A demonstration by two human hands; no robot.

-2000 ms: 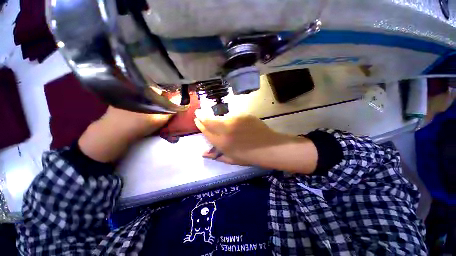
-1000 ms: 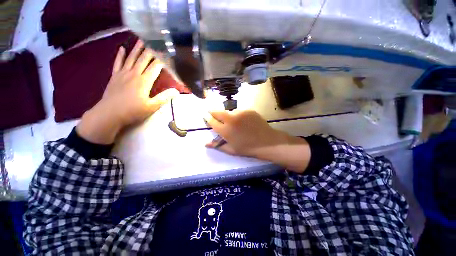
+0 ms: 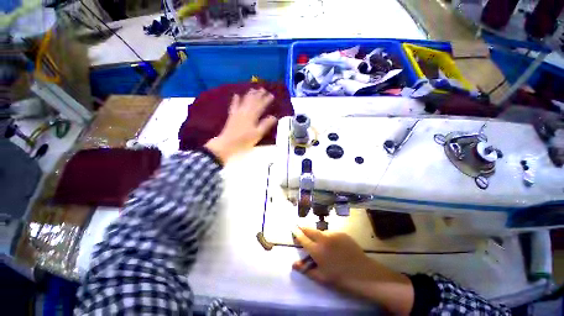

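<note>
My left hand [image 3: 244,123] lies with fingers spread on a stack of maroon panels [image 3: 204,120], behind and left of the machine head [image 3: 371,160]. Whether it grips a panel I cannot tell. A smaller maroon pile [image 3: 108,176] is at the far left. My right hand [image 3: 337,256] rests on the bed in front of the presser foot [image 3: 321,222], index finger pointing toward it. A small dark tool, perhaps thread snips [image 3: 305,264], shows tucked in its curled fingers. No panel shows under the needle.
A dark square pad [image 3: 391,223] lies on the bed right of the needle. A small brown tab [image 3: 264,241] is at the bed corner. Behind the table stand a blue bin [image 3: 229,66], another with scraps [image 3: 346,74] and a yellow bin [image 3: 436,65]. Brown wrapping [image 3: 117,117] covers the left side.
The view has tilted up and back. The maroon panel at the needle two seconds ago is gone from there. My left hand has moved away to the back stack; my right hand stays by the needle.
</note>
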